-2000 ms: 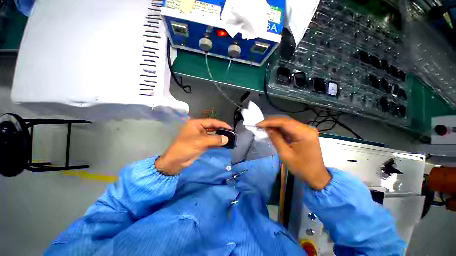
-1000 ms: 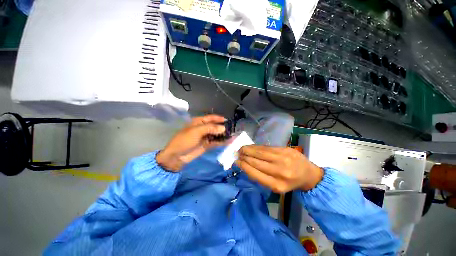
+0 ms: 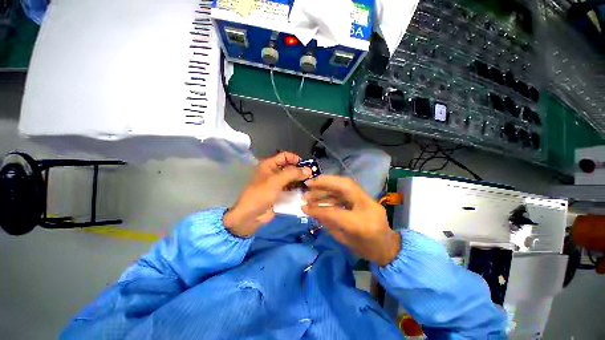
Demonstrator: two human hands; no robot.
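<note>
My left hand (image 3: 260, 192) holds a small black watch case (image 3: 309, 170) between thumb and fingers, above my lap. A small pale spot shows on the case. My right hand (image 3: 349, 216) is close beside it on the right, fingers bent, fingertips near the case's lower edge. A white wipe (image 3: 289, 202) shows between the hands, below the case; the right fingers partly cover it, and their grip on it is only partly visible.
A white sheet (image 3: 113, 73) with a column of dark strips lies at left. The blue control box (image 3: 292, 56) stands at top centre. A blister tray (image 3: 458, 123) of black units lies at upper right. The white machine (image 3: 431, 199) with a black press fixture (image 3: 489, 269) stands at right.
My right hand has moved left with the wipe, from apart to close beside the case. My left hand has shifted slightly and keeps the case. The black fixture is more exposed.
</note>
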